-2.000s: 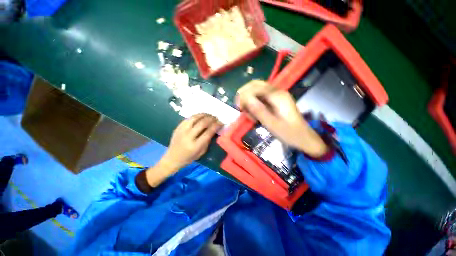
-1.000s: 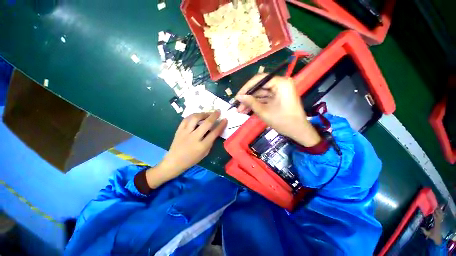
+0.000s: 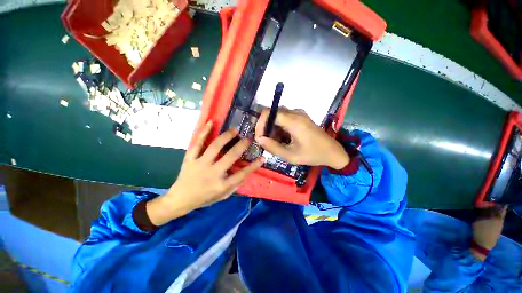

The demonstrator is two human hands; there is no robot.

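Note:
An open tablet (image 3: 303,60) with a large silver centre lies in an orange-red fixture (image 3: 213,91) in front of me. Its circuit board (image 3: 275,165) is at the near end. My right hand (image 3: 300,139) holds dark tweezers (image 3: 275,106) upright over the circuit board; their tip is hidden by my fingers. My left hand (image 3: 207,171) lies over the fixture's left rim with fingers spread and fingertips at the circuit board, close to my right hand. Whether the left fingertips press on a small part cannot be told.
A red bin (image 3: 129,71) full of pale tabs (image 3: 140,28) stands at the upper left. Loose leads with pale ends (image 3: 106,103) and a white sheet (image 3: 163,125) lie left of the fixture. Another fixture (image 3: 497,166) and a person's hand (image 3: 488,232) are at the far right.
Both hands have moved from the white sheet to the tablet's circuit board. The tablet in its fixture now lies centrally before me, and the bin and loose leads appear further left.

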